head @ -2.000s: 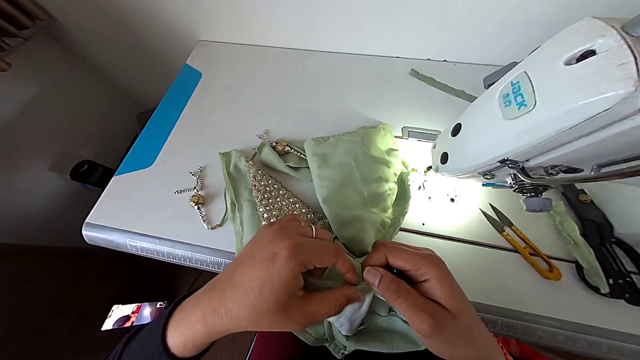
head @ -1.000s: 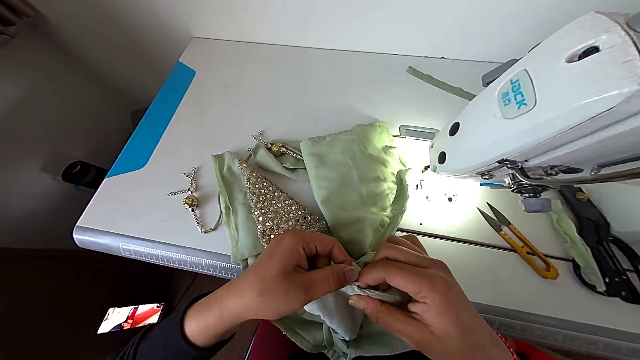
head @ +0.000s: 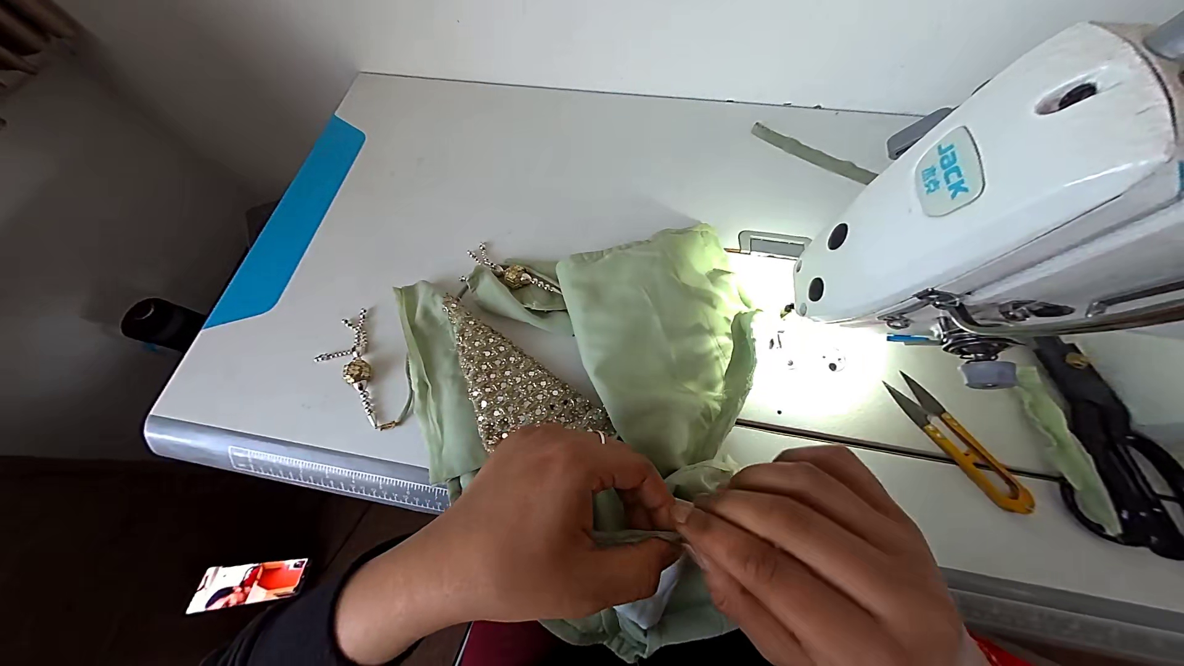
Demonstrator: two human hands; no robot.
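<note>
Light green fabric (head: pixel 657 324), part of a garment, lies over the front edge of the sewing table. A gold beaded, sequined panel (head: pixel 518 379) joins it, partly under my left hand (head: pixel 555 527). Thumb and fingers of my left hand pinch a folded green edge. My right hand (head: pixel 814 555) grips the same edge, its fingertips meeting those of the left. Pale lining (head: pixel 647 601) shows below the hands. A beaded tassel cord (head: pixel 358 370) lies left of the fabric, and another beaded tassel (head: pixel 516 276) rests at its top. The fingers hide part of the pinched edge.
A white Jack sewing machine (head: pixel 999 185) stands at right, its lamp lighting the bed. Yellow-handled thread snips (head: pixel 971 458), black-handled scissors (head: pixel 1110 444) and green fabric scraps (head: pixel 814 153) lie around it. A lit phone (head: pixel 248 585) is at lower left, below the table's ruler edge (head: pixel 333 472).
Both hands have shifted along the green fabric and now meet at a folded edge. The pale lining between them is more covered than one second ago.
</note>
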